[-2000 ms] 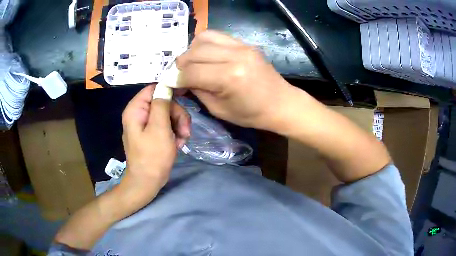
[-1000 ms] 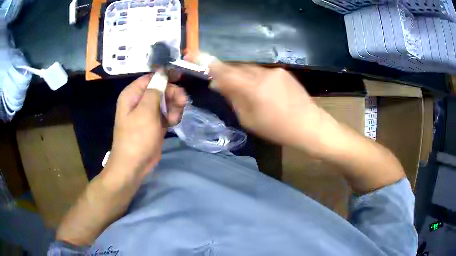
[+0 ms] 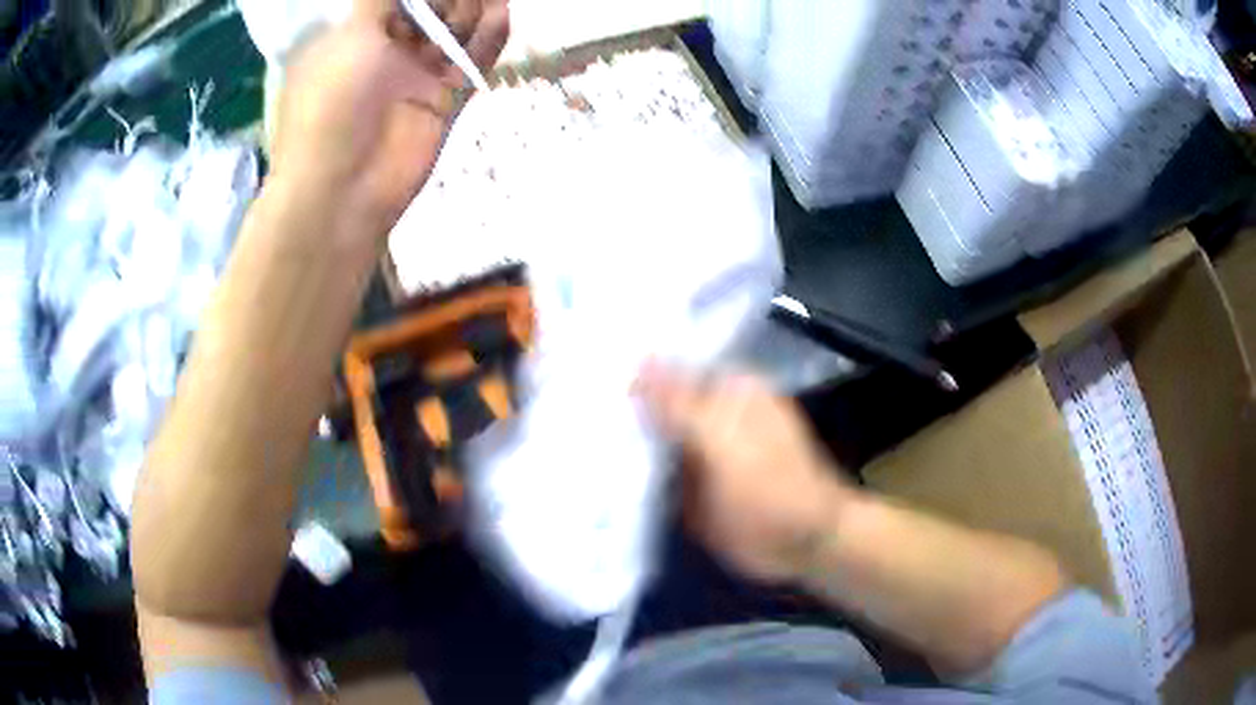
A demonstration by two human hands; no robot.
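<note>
My right hand [image 3: 751, 475] is blurred, with its fingers at the edge of a blurred white piece [image 3: 579, 482] that looks like a socket housing; a white cord hangs from its lower end. Another large white blur joins it above, its outline unclear. My left hand [image 3: 372, 103] is raised at the top left, fingers curled beside a thin white strip [image 3: 444, 41], possibly a cord; its grip is unclear. The orange fixture [image 3: 361, 413] holds no housing, and its orange pads show. The white piece hides its right side.
A parts tray heaped with tiny white pieces [image 3: 468, 172] is behind the fixture. The hammer [image 3: 868, 340] lies right. Stacked housings [image 3: 992, 179] stand back right. The right cardboard box [image 3: 964, 441] holds a white row. White cords [image 3: 124, 303] are left; a plug head [image 3: 321, 551] lies near the fixture.
The housing has left the fixture. My left hand has moved up and forward. My right hand has let go of the hammer, which lies to the right. The view has shifted, showing the parts tray.
</note>
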